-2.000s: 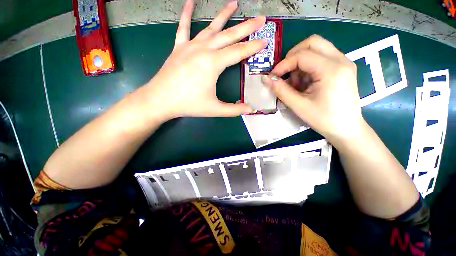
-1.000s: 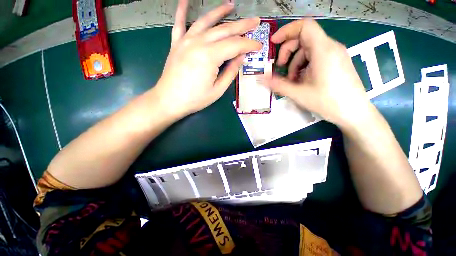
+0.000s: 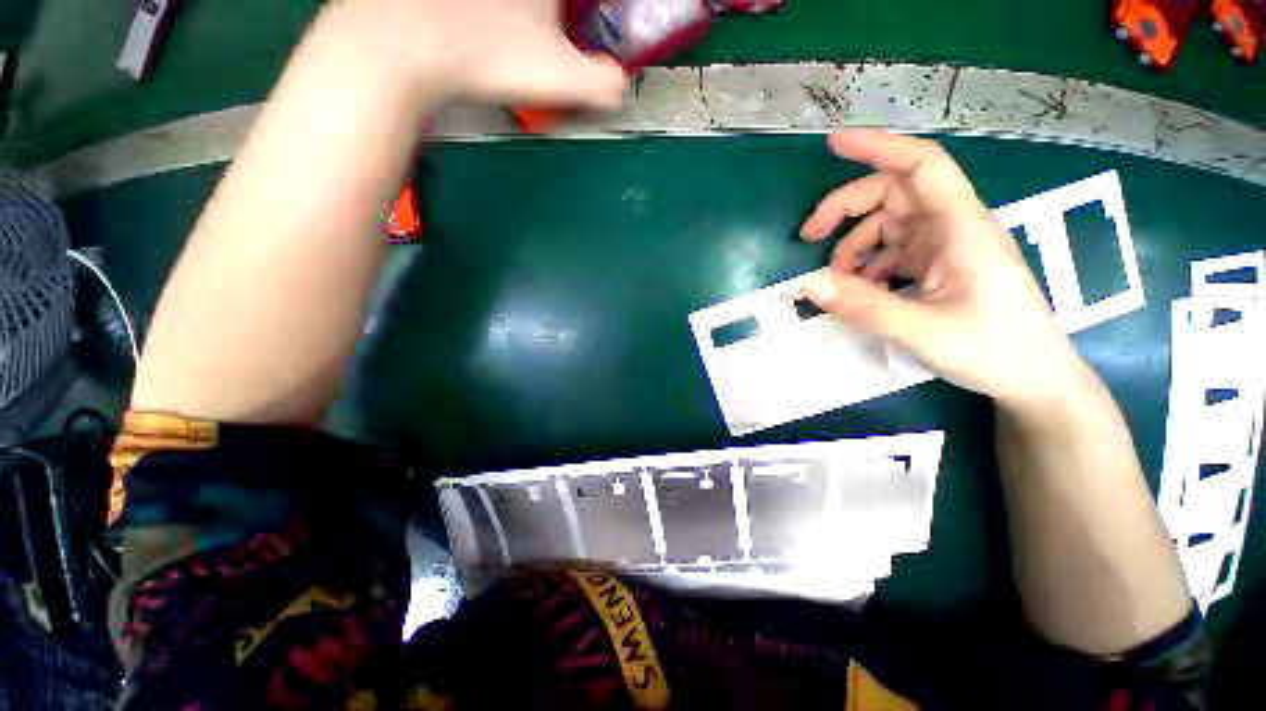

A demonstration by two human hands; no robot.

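My left hand [image 3: 486, 53] is blurred at the top edge, across the pale rail, and partly cut off. It appears to hold a red unit [image 3: 646, 28] with a silvery part between thumb and fingers. My right hand [image 3: 909, 257] is above the partly used label strip [image 3: 778, 375], fingers loosely curled and apart, with nothing seen in it. That strip lies tilted on the green surface, some windows showing green. The stack of label strips [image 3: 694, 521] lies nearest my body.
An orange unit end [image 3: 403, 215] shows beside my left forearm. More orange shows under my left hand. Waste strips [image 3: 1208, 431] lie at far right. Beyond the rail [image 3: 833, 100] are red-orange units [image 3: 1150, 31] at upper right and a narrow unit [image 3: 143, 35] at upper left. Cables are at far left.
My left hand has moved up and away over the rail, and the red unit has left the spot by the strip. My right hand has stayed near the strip, its fingers opened. The view has shifted.
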